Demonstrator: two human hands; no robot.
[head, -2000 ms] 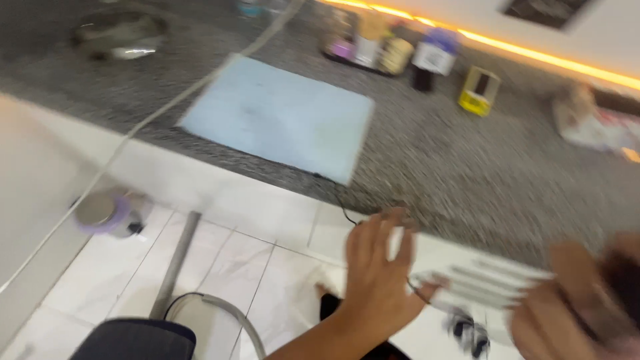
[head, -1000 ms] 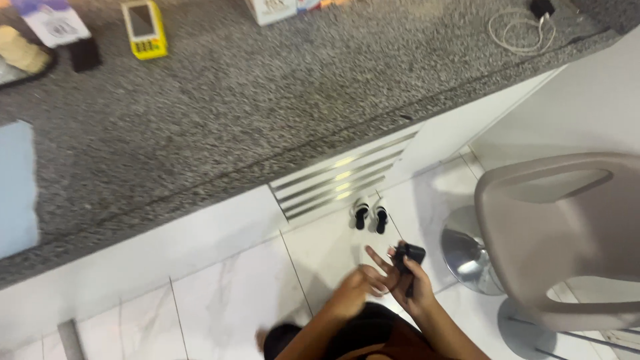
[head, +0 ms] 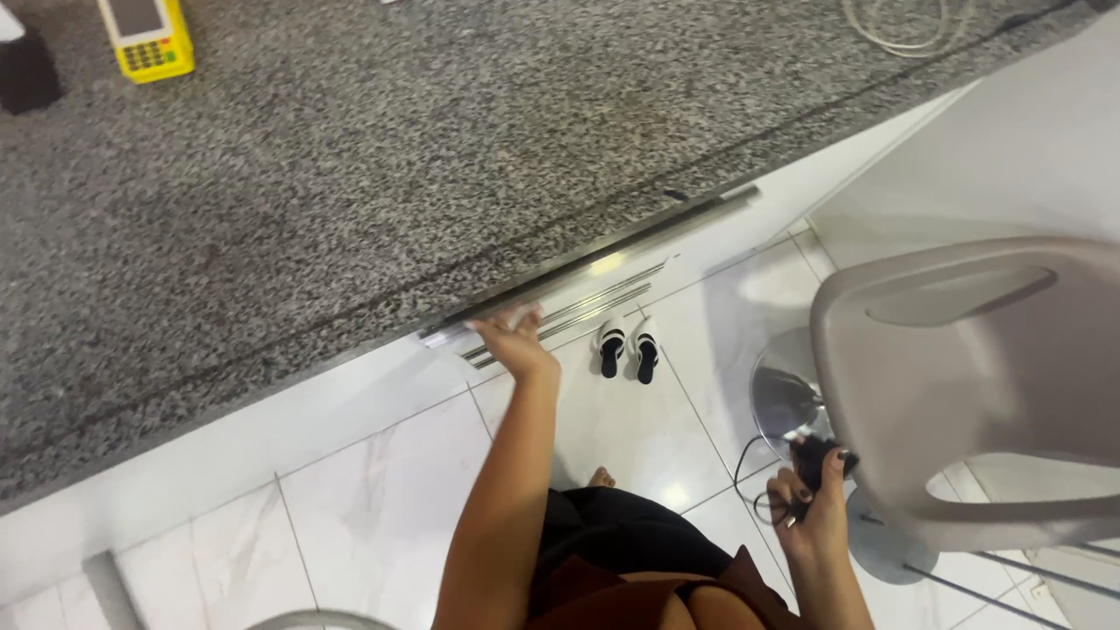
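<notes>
My left hand (head: 518, 343) is at the left end of a top drawer front (head: 604, 262) under the granite counter, its fingertips hooked at the upper edge and partly hidden. That drawer front is blurred and stands a little out from the cabinet; silvery strips run along the drawers below. Low on the right, my right hand (head: 814, 503) is closed around a small black device (head: 815, 464) with a thin dark cable (head: 742, 468) looping beside it. The kind of device cannot be told.
The granite countertop (head: 394, 175) carries a yellow card terminal (head: 149, 39), a dark object (head: 26, 74) and a coiled white cable (head: 914, 39). A grey plastic chair (head: 919, 385) stands close beside my right hand. Black-and-white sandals (head: 647, 352) lie on the tiled floor.
My hands, close together one second ago, are now apart: the left has moved up to the drawer, the right holds the black device near the chair. The top drawer has come out slightly.
</notes>
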